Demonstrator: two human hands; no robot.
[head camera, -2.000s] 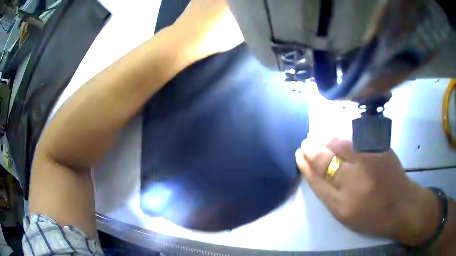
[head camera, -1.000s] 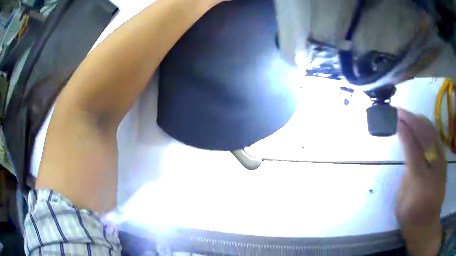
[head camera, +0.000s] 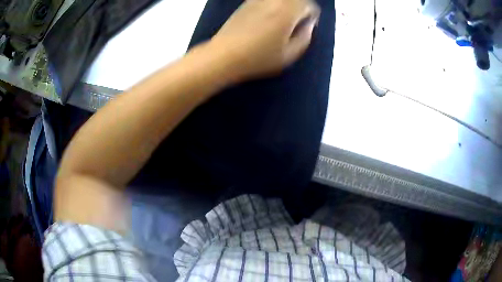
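The dark panel (head camera: 264, 118) hangs from the white table over its front edge towards my lap. My left hand (head camera: 275, 36) lies on the panel near the top of the view, blurred, with its fingers curled; whether it grips the cloth is hard to tell. My forearm crosses the left part of the panel. My right hand is not in view. The machine's needle area (head camera: 468, 36) shows at the upper right, away from the panel.
The white table (head camera: 407, 132) has a grey front edge with a scale (head camera: 374, 179). A small grey lever (head camera: 374, 81) lies by the bed seam. Another dark piece (head camera: 88, 38) lies at the upper left. Blue fabric (head camera: 41, 171) hangs below the table at left.
The dark panel has moved away from the needle and towards me, over the table edge. The view has shifted down towards my lap. My right hand has left the picture.
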